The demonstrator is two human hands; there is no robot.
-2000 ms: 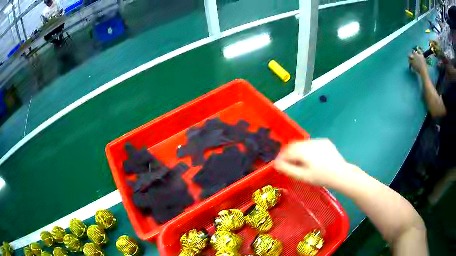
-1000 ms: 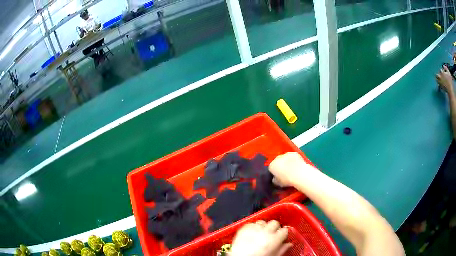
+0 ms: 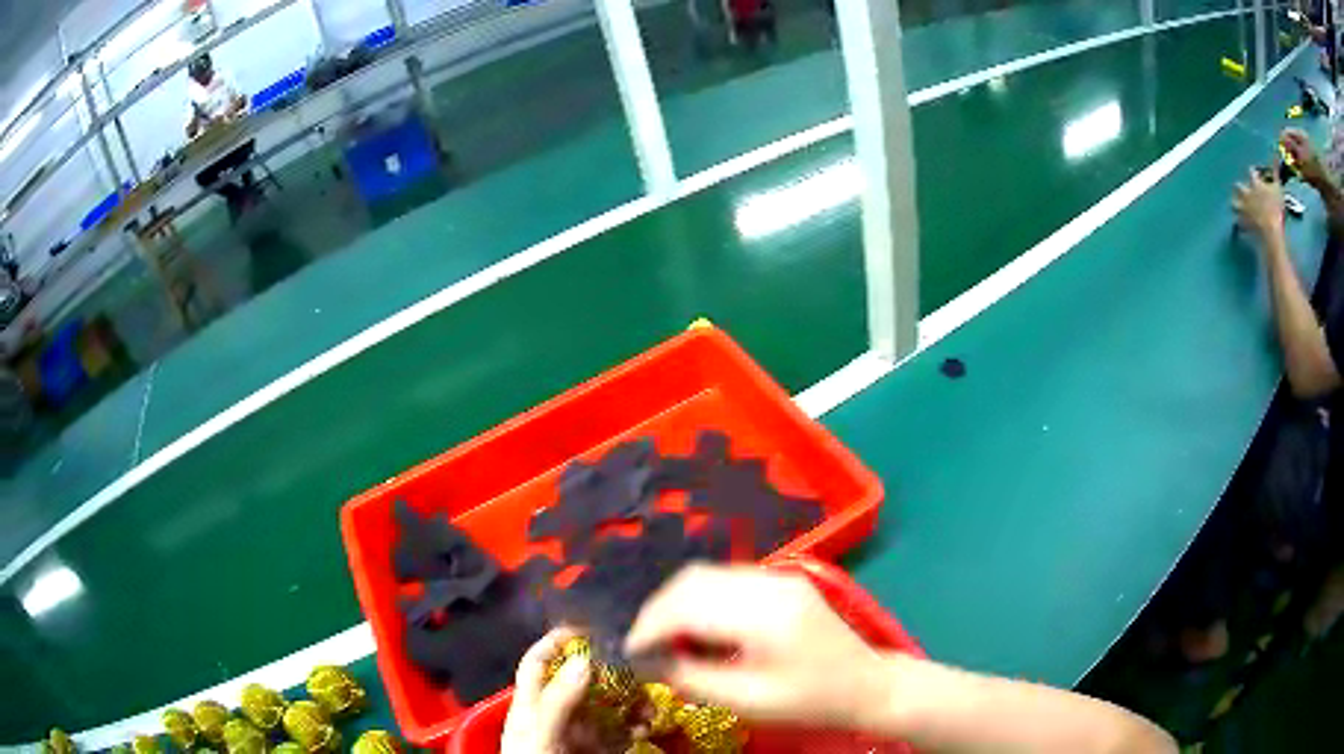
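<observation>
My left hand (image 3: 540, 704), cut off by the bottom edge, holds a gold ball-shaped head (image 3: 572, 663) over the front basket. My right hand (image 3: 774, 648), blurred, is close on its right, with its fingers closed at a dark foam liner (image 3: 602, 607) just above the head. Whether the liner touches the head is unclear. More flat black liners (image 3: 604, 494) lie in overlapping piles in the red tray (image 3: 494, 479). The red perforated basket (image 3: 855, 604) is mostly hidden by my right hand and arm. Gold heads (image 3: 708, 728) show in it below my hand.
Loose gold heads (image 3: 310, 722) stand on the bench at lower left. A small black disc (image 3: 954, 367) lies right of the tray. A white post (image 3: 882, 192) stands at the conveyor edge. A yellow piece (image 3: 700, 324) peeks over the tray's back corner. Another person's hands (image 3: 1265, 199) work at far right.
My right hand has moved from the liner pile toward the front basket, bringing a liner. My left hand has taken hold of a gold head. The yellow cylinder has moved left behind the tray.
</observation>
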